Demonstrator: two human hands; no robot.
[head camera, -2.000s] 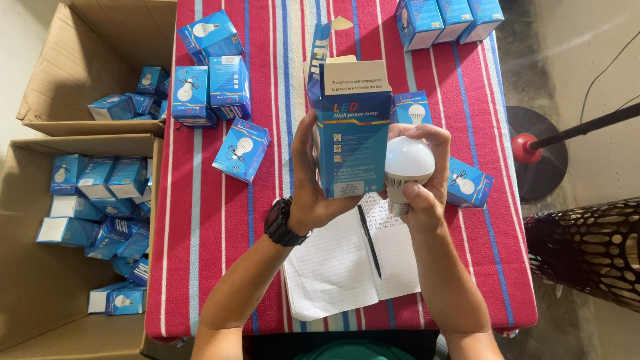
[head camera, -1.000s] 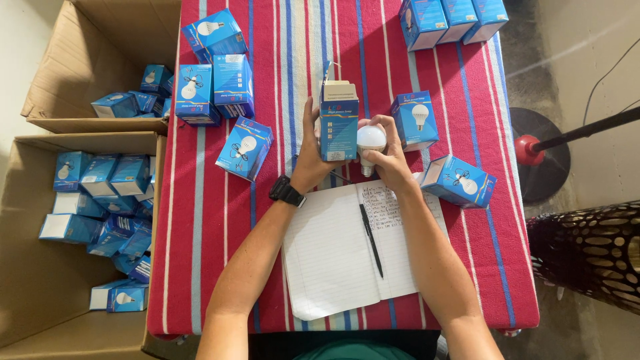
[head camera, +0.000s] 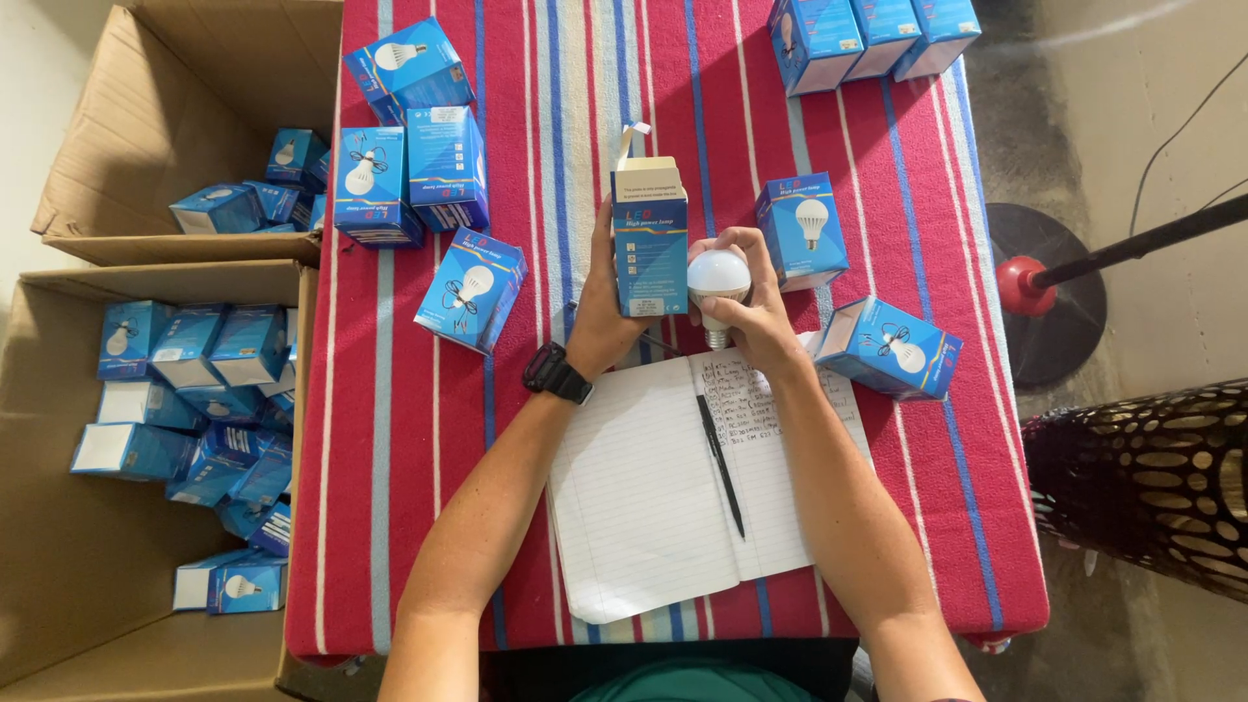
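Note:
My left hand (head camera: 605, 307) holds a blue LED lamp box (head camera: 651, 249) upright by its side, with the top flap raised. In my right hand (head camera: 759, 302) is a white LED bulb (head camera: 720, 277), its dome up and its metal screw base down, just right of the box. Below both hands lies a lined notebook (head camera: 643, 497) with handwriting on its right page. A black pen (head camera: 721, 466) rests on it near the fold. A thin dark rod (head camera: 661, 343) shows partly between my hands, behind the notebook's top edge.
Closed lamp boxes stand or lie on the striped cloth (head camera: 624, 58): several at left (head camera: 370, 185), two at right (head camera: 802, 231), three at the top right (head camera: 814, 44). Two cardboard cartons (head camera: 304, 390) with more boxes adjoin the left edge. A black stand with a round base (head camera: 1048, 292) is at right.
Since two seconds ago, the held box and bulb have moved down and away from the camera, toward the table. Both stay in my hands.

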